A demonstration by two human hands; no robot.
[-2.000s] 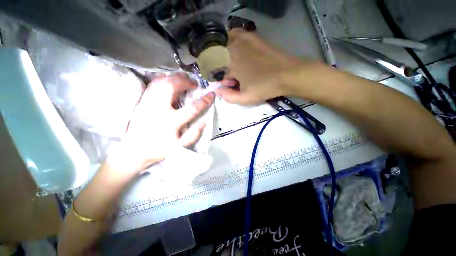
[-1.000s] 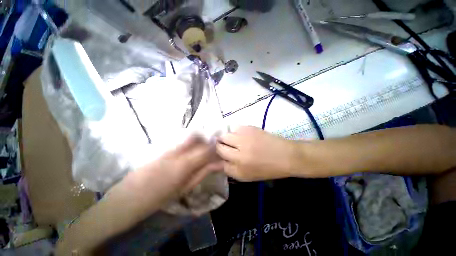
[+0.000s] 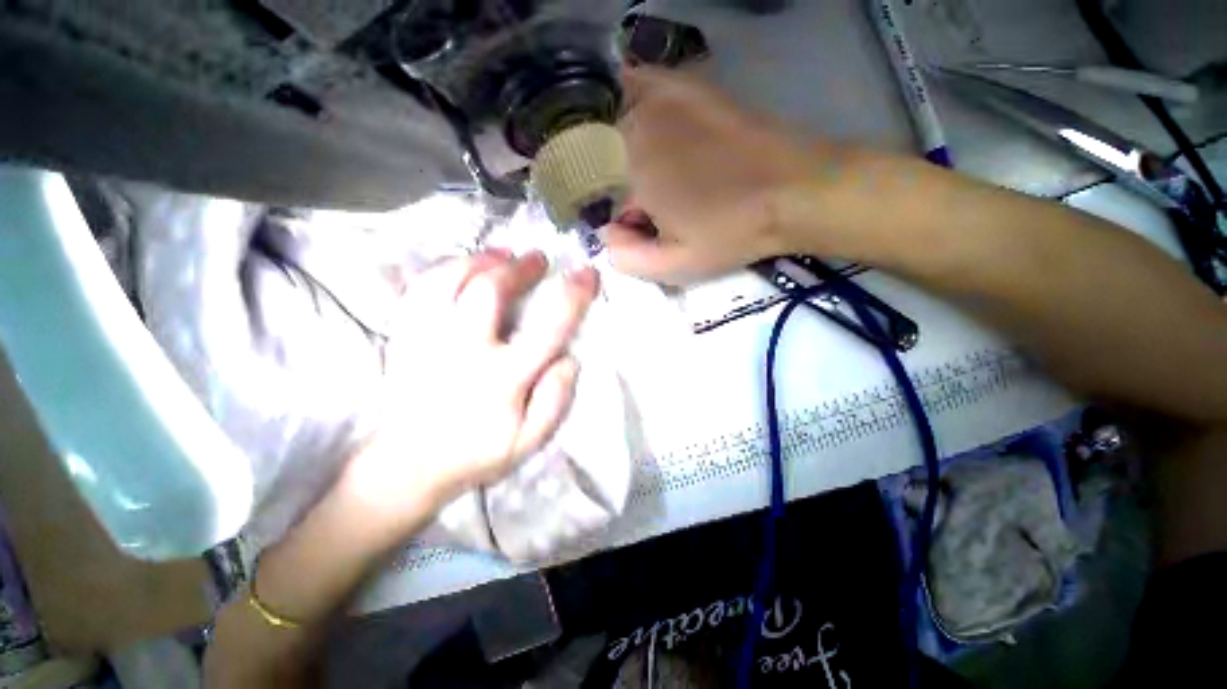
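Observation:
The pale patterned fabric lies under the sewing machine head and hangs slightly over the table's front edge, washed out by the lamp. My left hand lies on the fabric, fingers spread and pointing at the needle area. My right hand is beside the cream round knob, thumb and fingers close together at the fabric's edge by the foot; the knob and glare partly hide what the fingertips touch. The needle itself is hidden.
The LED lamp is at the left. Dark snips lie under the blue cord, below my right forearm. A marking pen and shears lie at the upper right. A blue bin with fabric is below the table.
Both hands have moved from the table's front edge up to the needle area. My left hand now lies on the fabric. The view has shifted closer to the machine head.

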